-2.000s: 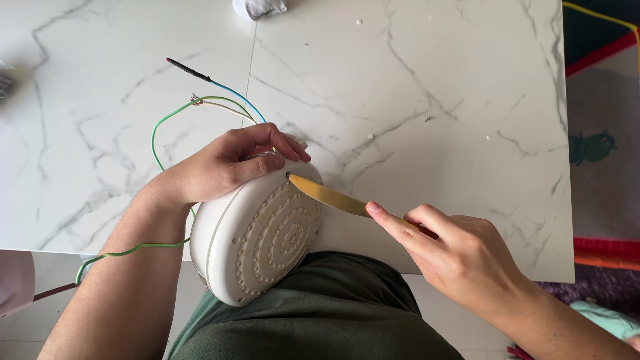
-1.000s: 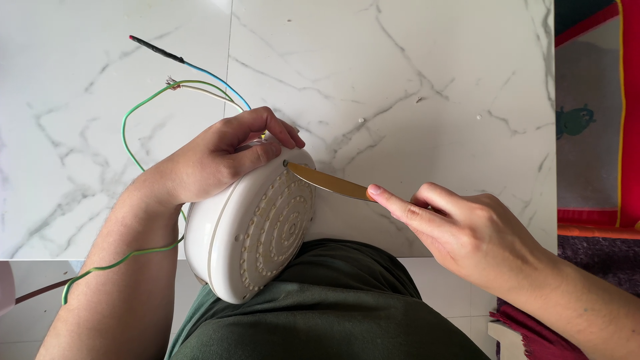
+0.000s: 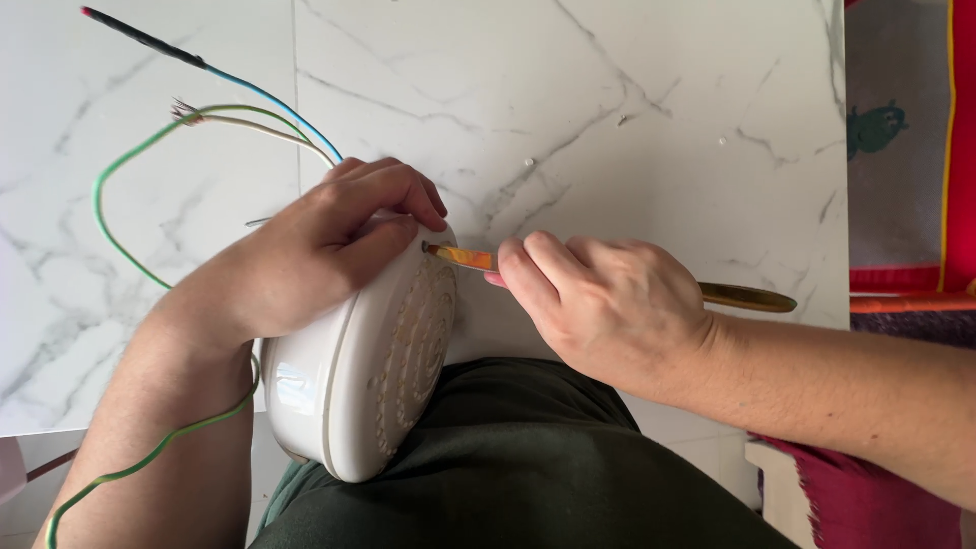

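An electric shower head of white plastic (image 3: 354, 381) rests on edge against my lap, its perforated face turned to the right. My left hand (image 3: 335, 236) grips its top. A gold-coloured table knife (image 3: 465, 258) is in my right hand (image 3: 602, 297); its tip touches a small screw (image 3: 425, 246) near the rim of the face, and its other end sticks out behind my hand. A blue wire (image 3: 271, 95) with a black-wrapped end, a white wire (image 3: 259, 128) and a green wire (image 3: 95, 194) come from behind the shower head. The green one also passes over my left forearm.
The marble-patterned table (image 3: 488, 69) lies beyond my hands, with small bits (image 3: 530, 162) scattered on it. A thin metal piece (image 3: 258, 223) shows beside my left hand. Right of the table are a red-edged mesh panel (image 3: 900, 152) and dark red cloth (image 3: 877, 496).
My right hand has moved closer to the shower head and now grips the knife nearer its tip, with the other end showing behind the hand. My left hand keeps its hold.
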